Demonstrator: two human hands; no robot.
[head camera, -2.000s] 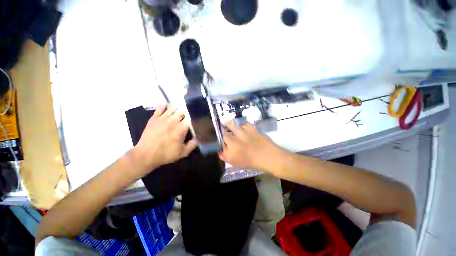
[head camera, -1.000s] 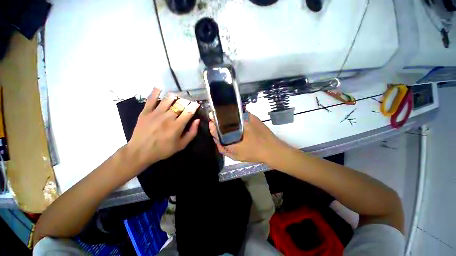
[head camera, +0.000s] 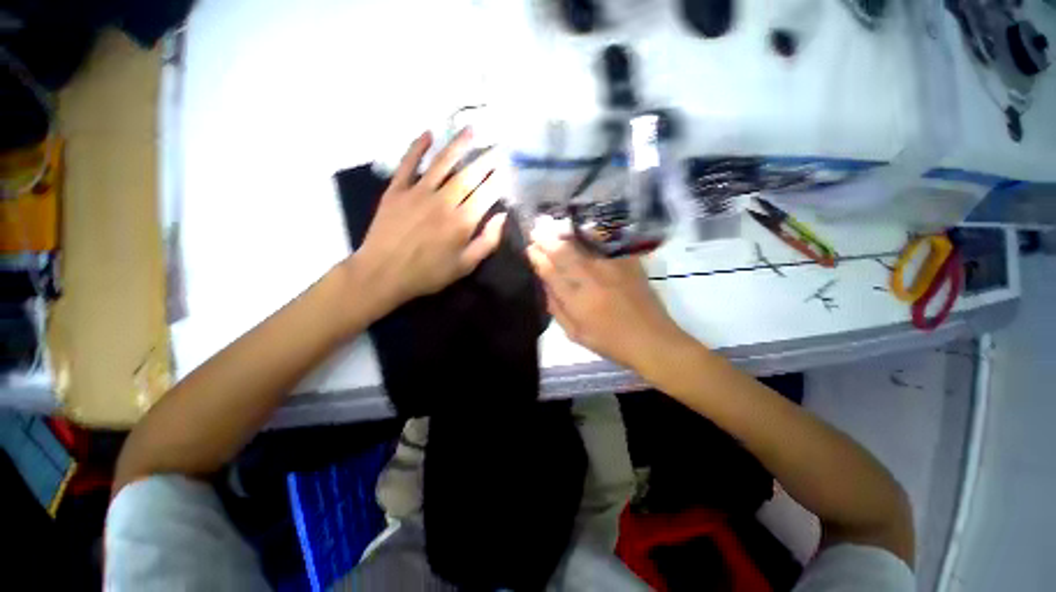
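A black garment panel (head camera: 463, 347) lies on the white table and hangs over its front edge onto the lap. My left hand (head camera: 423, 237) rests flat on the panel with fingers spread, left of the needle area. My right hand (head camera: 596, 295) is at the panel's right edge beside the needle area, fingertips bent down on the cloth; whether it grips is unclear. The white sewing machine head (head camera: 741, 104) is above both hands. Its presser foot is blurred and partly hidden by the fingers and the shiny loop-shaped guard (head camera: 654, 185).
Thread snips (head camera: 793, 234) and scissors (head camera: 926, 281) lie to the right on the table, with loose thread bits near them. A tan cardboard sheet (head camera: 110, 231) is at the left. Below the table are a blue basket (head camera: 336, 509) and a red stool (head camera: 683, 549).
The view has shifted, so the machine head and guard appear further right. Both hands stay on the panel near the needle area. The snips show more fully than before.
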